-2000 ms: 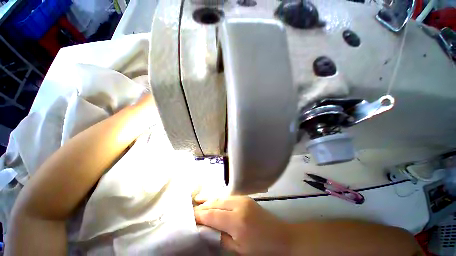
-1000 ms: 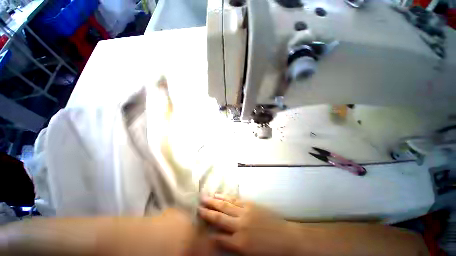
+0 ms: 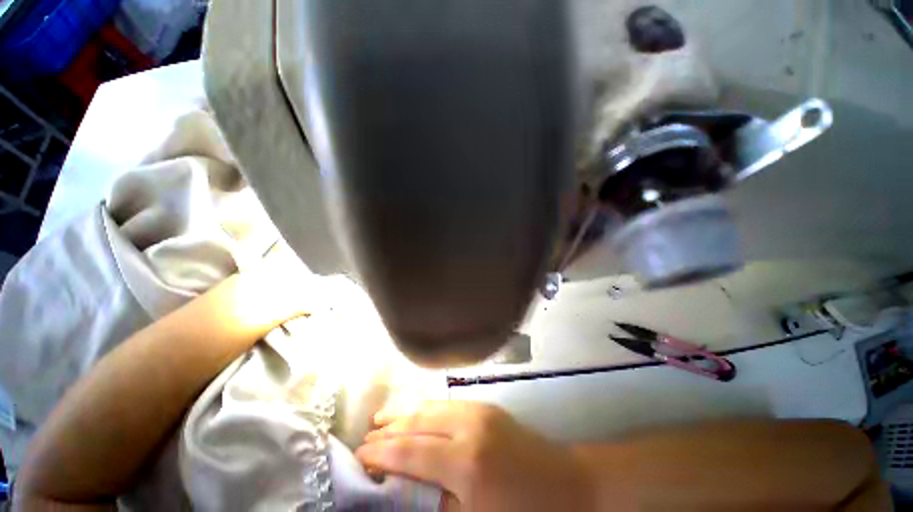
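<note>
Pale garment fabric (image 3: 240, 440) lies in large folds over the left of the machine table and its front edge. A puckered gathered edge (image 3: 322, 450) runs down it. The sewing machine head (image 3: 450, 180) covers the needle area, and the lamp washes out the cloth there. My left hand (image 3: 320, 295) reaches in from the left over the cloth to beside the head; its fingers are lost in glare and behind the head. My right hand (image 3: 435, 445) is in front of the head, its fingers closed on the fabric's right side; the thumb is hidden.
Thread snips (image 3: 676, 352) with pink handles lie right of the head on the machine bed (image 3: 661, 400). The thread tension dial (image 3: 681, 240) sticks out from the head. A small metal and white fitting (image 3: 821, 318) is at the right. A blue basket (image 3: 50, 35) stands far back left.
My left arm has swung from the front edge up over the cloth to beside the head. The cloth is bunched differently, with its gathered edge now showing. The view has moved closer to the head.
</note>
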